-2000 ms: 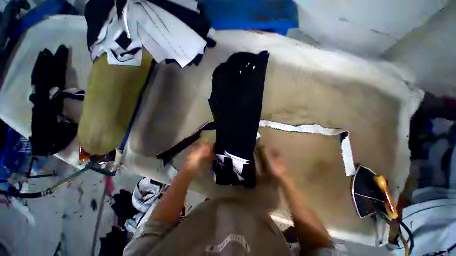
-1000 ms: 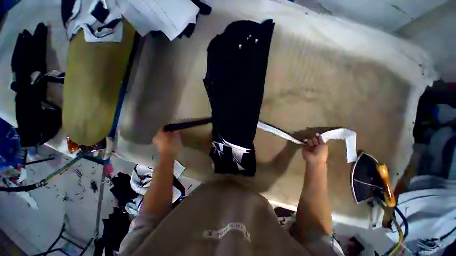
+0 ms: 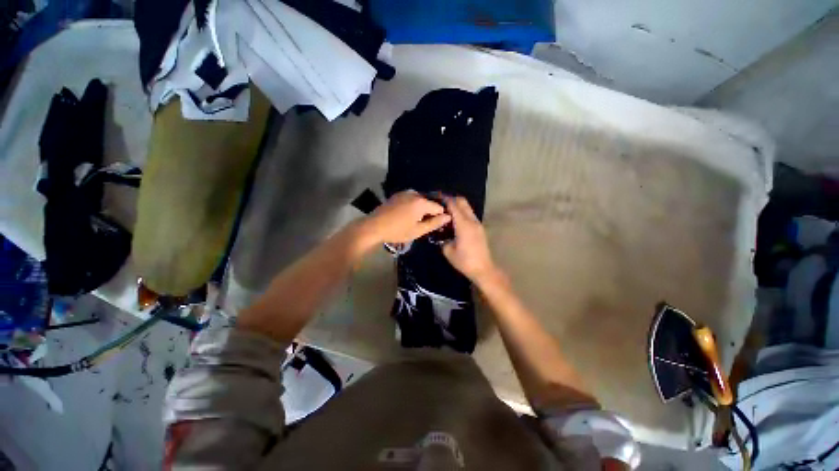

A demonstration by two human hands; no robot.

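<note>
A bundle of black cut pieces (image 3: 442, 152) lies lengthwise on the tan pressing table (image 3: 607, 212), with some white showing near its lower end. My left hand (image 3: 405, 219) and my right hand (image 3: 467, 241) are together on top of the bundle's middle, fingers closed on the tie strip (image 3: 368, 200). A dark end of the strip sticks out to the left of the bundle, and a pale bit shows under my left hand. The rest of the strip is hidden by my fingers.
A steam iron (image 3: 679, 354) rests at the table's right. An olive padded board (image 3: 195, 193) stands left, with white and black panels (image 3: 294, 55) over its top. Another tied black bundle (image 3: 78, 198) lies far left. White layers (image 3: 791, 396) are at lower right, blue material (image 3: 460, 20) behind.
My hands, which held the strip's two ends out to either side a second ago, have come together over the bundle. The strip is now drawn in around it. The iron has stayed in place.
</note>
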